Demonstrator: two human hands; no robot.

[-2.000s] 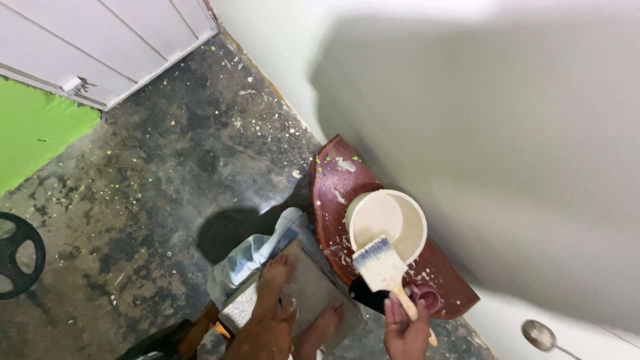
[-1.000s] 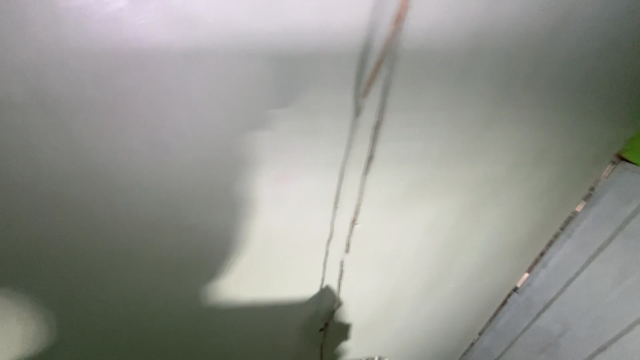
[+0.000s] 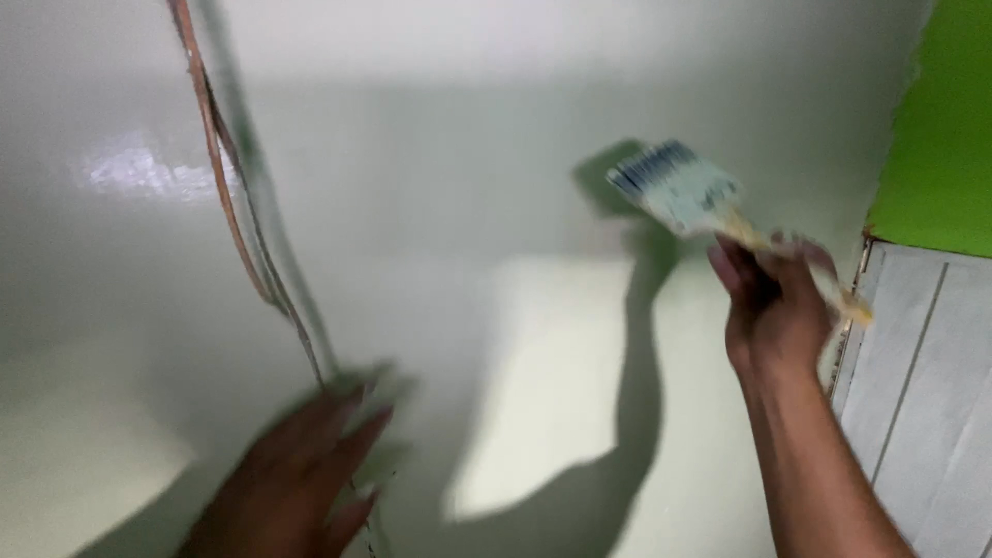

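Note:
My right hand (image 3: 783, 302) grips the wooden handle of a wide paintbrush (image 3: 682, 186) at the right of the head view. The brush points up and left, its pale, paint-smeared bristle end and dark bluish tip close to a pale wall (image 3: 434, 170); whether it touches is unclear. My left hand (image 3: 310, 465), blurred, is at the lower left with its fingers apart and holds nothing. It is beside thin hanging cables (image 3: 225, 163), one orange-brown and one darker, and covers part of them.
On the right, a bright green painted wall section (image 3: 942, 132) lies above a grey-white panelled door or panel (image 3: 914, 364) with vertical grooves. Shadows of my arm and the brush fall across the pale wall.
The view has swung from the floor, pot and dark red shelf up to the wall. The brush, over the white pot two seconds ago, is now raised near the wall. My left hand has come into view.

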